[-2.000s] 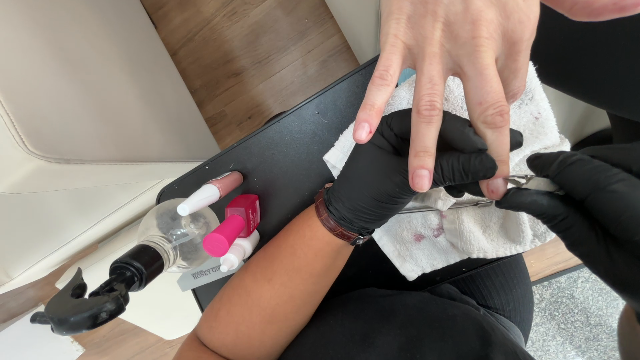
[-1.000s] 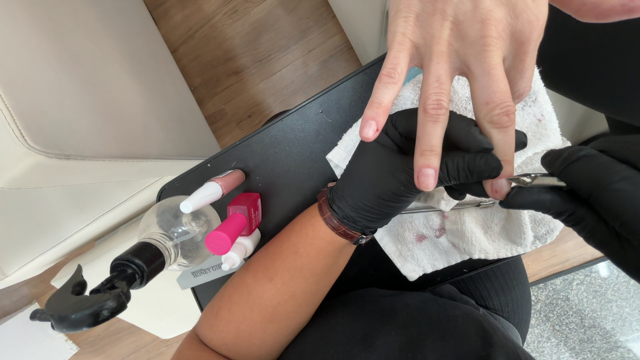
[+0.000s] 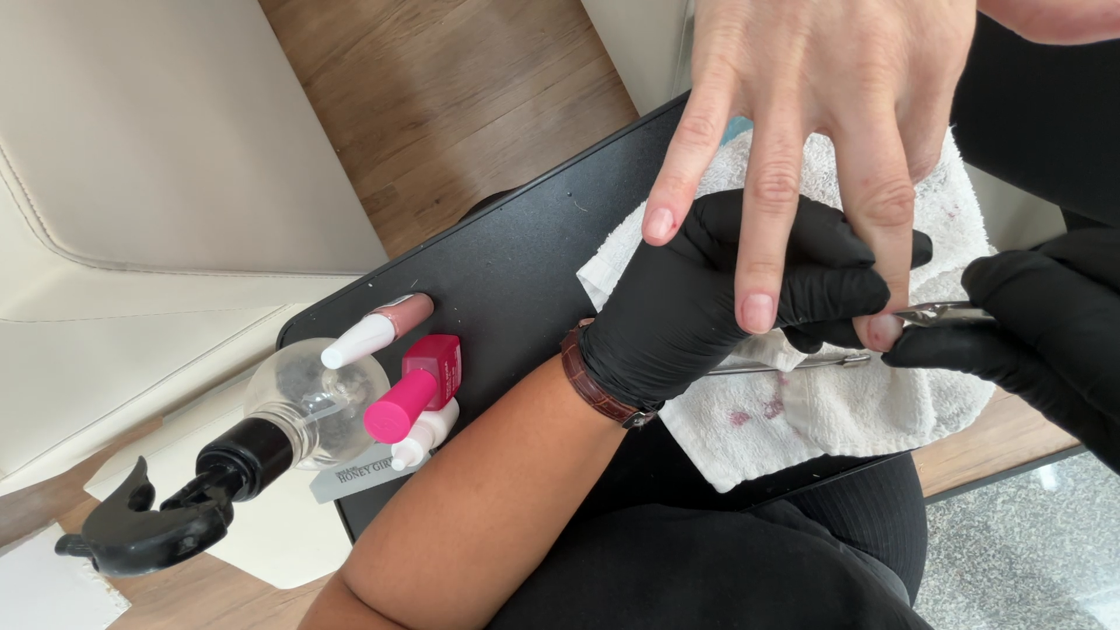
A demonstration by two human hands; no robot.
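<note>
My left hand (image 3: 700, 289), in a black glove with a brown watch strap at the wrist, grips one finger of another person's hand (image 3: 831, 79), which reaches in from the top. My right hand (image 3: 1041, 324), also gloved in black, holds a metal cuticle nipper (image 3: 945, 313) with its tip at the nail of that finger. Below the hands lies a white towel (image 3: 875, 411) with reddish stains. A slim metal tool (image 3: 787, 365) rests on it, partly hidden by my left hand.
On the black table (image 3: 507, 254), at the left, stand a pink nail polish bottle (image 3: 433, 367), a white-capped polish bottle (image 3: 378, 328), a small white bottle (image 3: 426, 433), a clear spray bottle (image 3: 315, 402) and a grey nail file (image 3: 359, 472). A cream padded seat (image 3: 175, 131) is beyond.
The nipper in my right hand has turned a little at the held finger. My left hand keeps its grip, and the bottles stand where they were.
</note>
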